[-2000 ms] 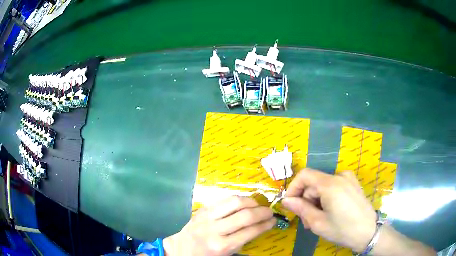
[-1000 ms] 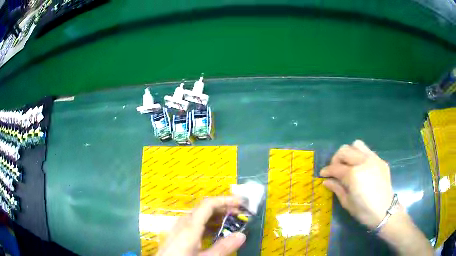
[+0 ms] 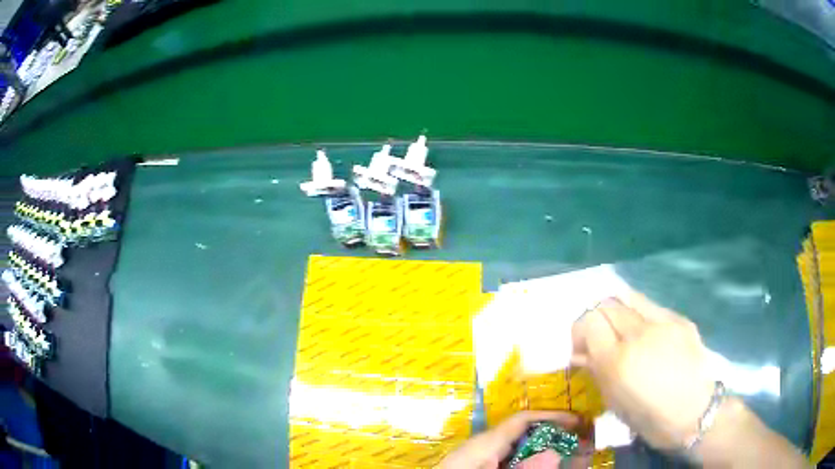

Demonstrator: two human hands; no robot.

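Note:
My left hand (image 3: 494,449), cut off by the bottom edge, holds a small green circuit board (image 3: 547,441). A white piece (image 3: 612,429) shows beside the board. My right hand (image 3: 641,366) is over the smaller yellow tape sheet (image 3: 526,380), its thumb and fingertips close together. Whether they grip tape or the sheet is not clear. A bright white area, glare or a lifted sheet, shows around the fingers. A larger yellow tape sheet (image 3: 389,321) lies to the left. Several taped assemblies (image 3: 384,223) lie behind it, white plug heads pointing away.
Rows of untaped assemblies (image 3: 69,220) stand on a black mat (image 3: 87,302) at the left. More yellow tape sheets (image 3: 821,339) lie at the right edge. The bright green conveyor belt (image 3: 439,78) runs beyond the dark green bench mat (image 3: 201,302).
The view has shifted. My left hand has moved right with the board, which now shows its green side. The smaller tape sheet sits nearer the larger one, and the white area has appeared over it.

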